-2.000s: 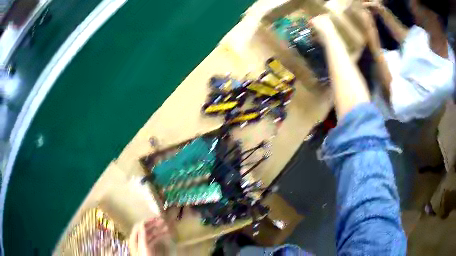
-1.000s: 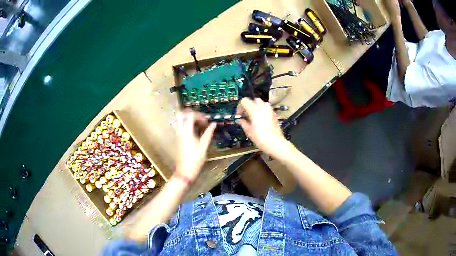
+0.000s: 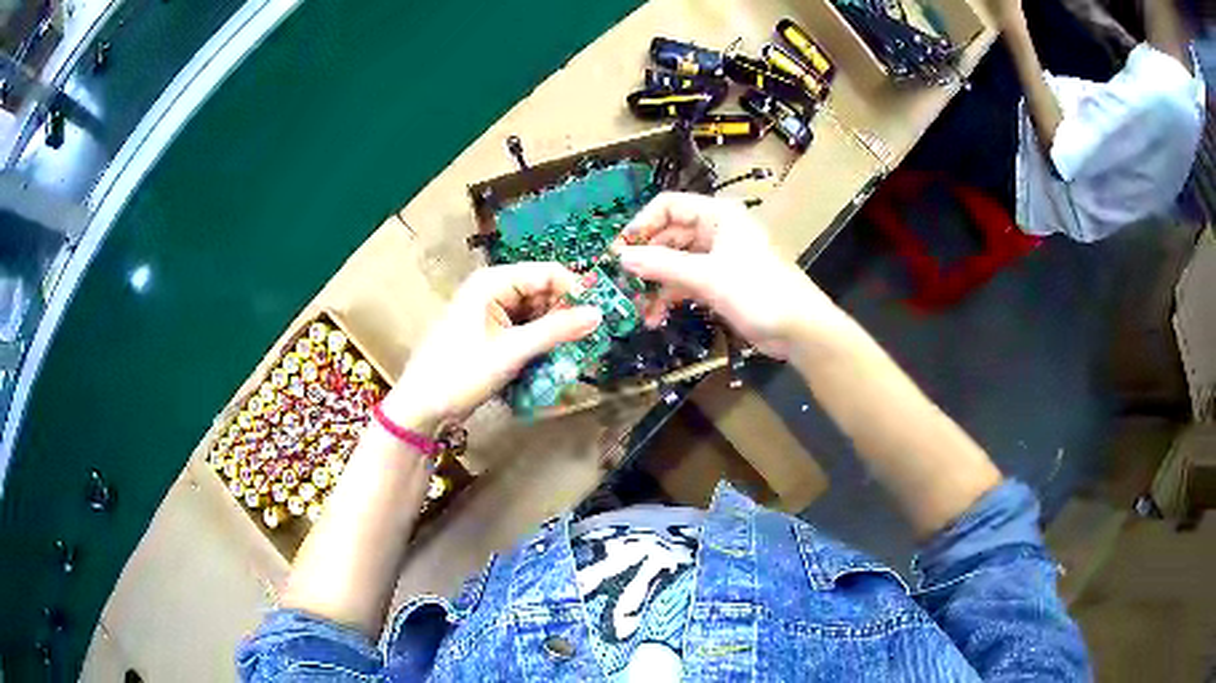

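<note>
A green circuit board piece [image 3: 611, 304] is held between my two hands over the board box [image 3: 683, 387]. My left hand [image 3: 500, 327] pinches its left side with thumb and fingers. My right hand [image 3: 694, 260] grips its upper right side with the fingertips. Below my left hand, green board [image 3: 554, 380] also shows; whether it joins the held piece I cannot tell. A green panel [image 3: 574, 200] lies in the box behind my hands, with black leads around it. My fingers hide part of the held board.
The battery box [image 3: 300, 427] with upright yellow cells is at the left. Black cases with yellow batteries [image 3: 727, 94] lie beyond the board box. A second box of leads [image 3: 900, 40] is at the upper right, near a person in white [image 3: 1114, 147]. The green belt [image 3: 267, 200] curves along the left.
My hands have risen and moved inward, with a green board now held between them. My view has shifted slightly; the cases and boxes remain in the same arrangement.
</note>
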